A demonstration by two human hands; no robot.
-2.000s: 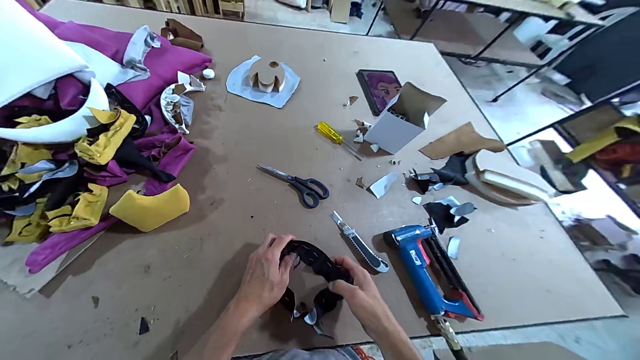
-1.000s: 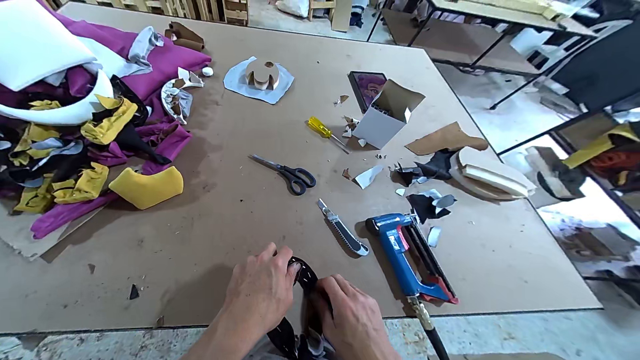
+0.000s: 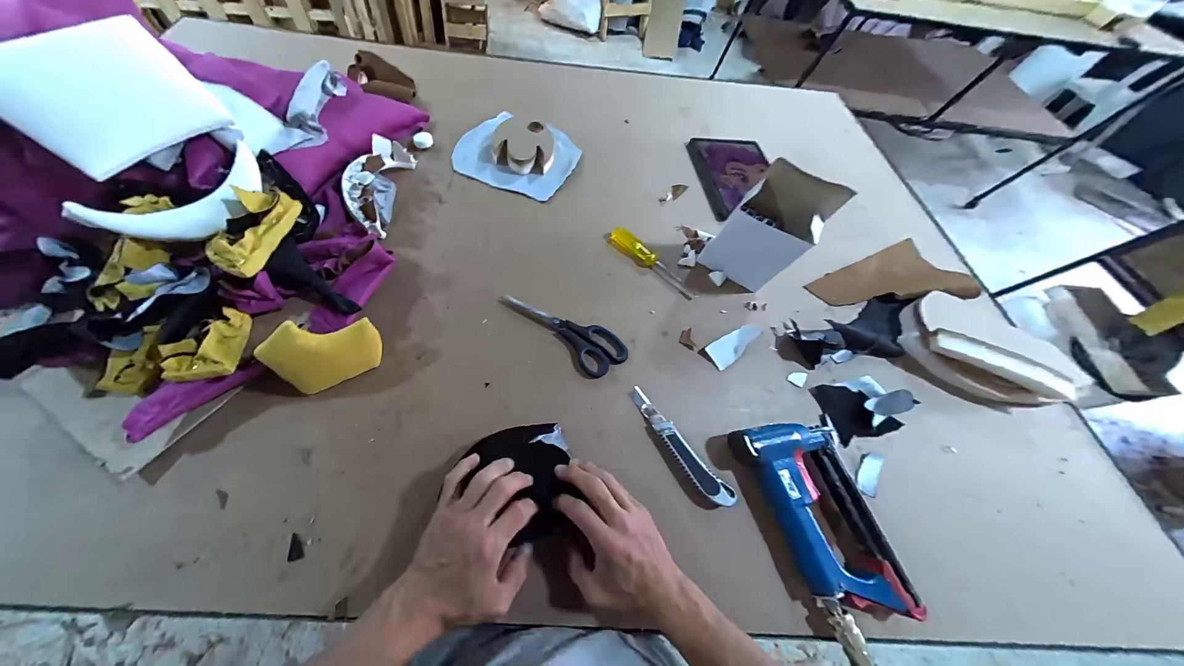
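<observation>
A black fabric-like piece with a small pale patch at its upper edge lies near the front of the table. Spread fingers of my left hand press on its left part. My right hand rests its fingertips on the piece's right side. Neither hand is seen closed around it; my thumbs are low at its near edge. To the right of my hands is a utility knife, then a blue pneumatic staple gun with its hose fitting toward me. Scissors with dark handles lie beyond the piece.
A heap of purple, black and yellow material covers the left side, beside a yellow padded piece. Farther back are a yellow-handled screwdriver, an open white box, a framed picture and a cut form on grey material. Scraps lie right.
The black piece, earlier held up as a curved band between my hands, now lies flat on the table under my fingers. Both hands have gone from gripping it to pressing on top.
</observation>
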